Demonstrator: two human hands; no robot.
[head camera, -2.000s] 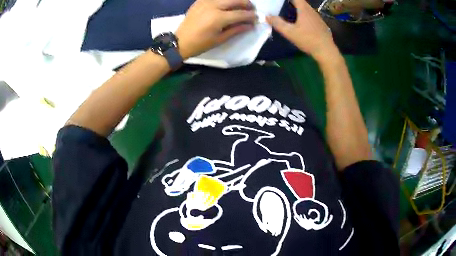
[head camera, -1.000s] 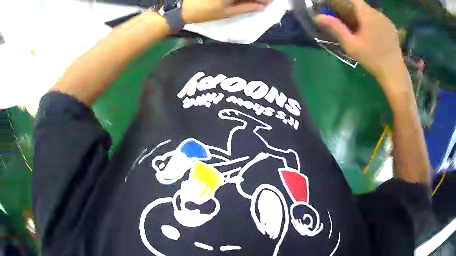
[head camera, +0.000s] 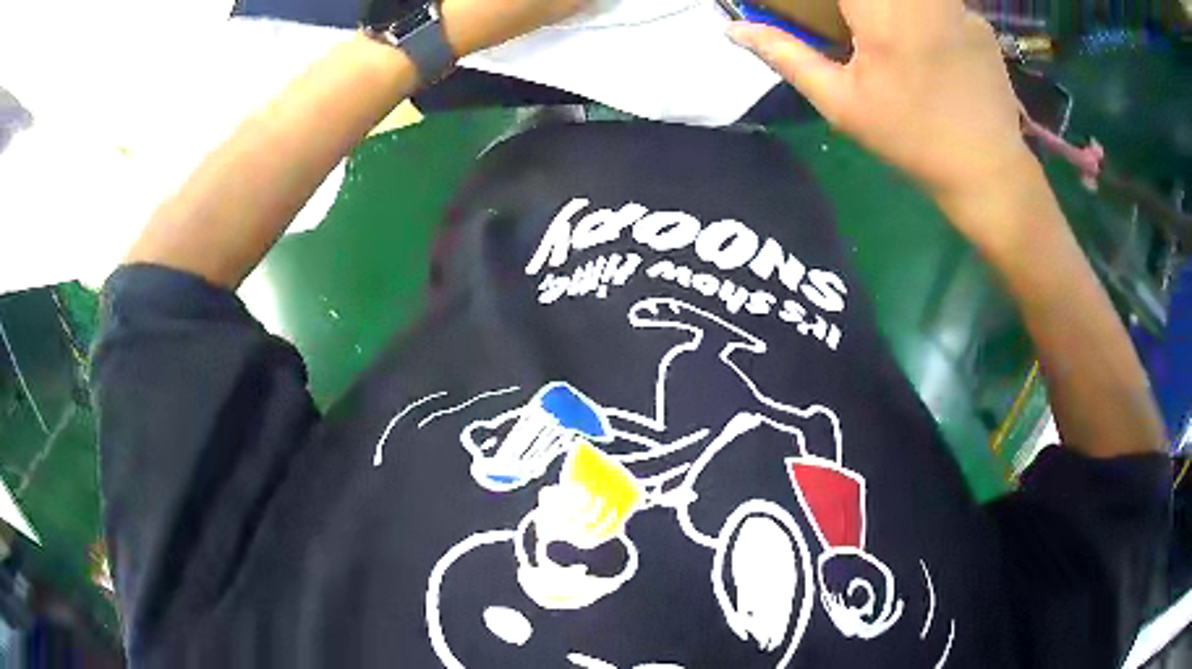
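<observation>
A white garment piece (head camera: 654, 65) lies at the top centre on the dark pad cover (head camera: 503, 89). My left hand (head camera: 503, 18), with a dark watch at the wrist, is over the cloth's left part. The top edge cuts it off, so its fingers and any grip are hidden. My right hand (head camera: 915, 98) is closed around the brown and blue handle of the steam iron (head camera: 791, 18), at the cloth's right side. Most of the iron is hidden by the hand or cut off by the top edge.
More white cloth (head camera: 118, 144) spreads at the left, under and beside my left forearm. A pinkish-red line (head camera: 1078, 157) runs right of my right wrist. The green floor (head camera: 379, 281) shows on both sides of my black printed T-shirt.
Two seconds ago both hands were at the white cloth. My right hand has since moved right and taken hold of the iron, then come slightly left with it. My left hand remains over the cloth.
</observation>
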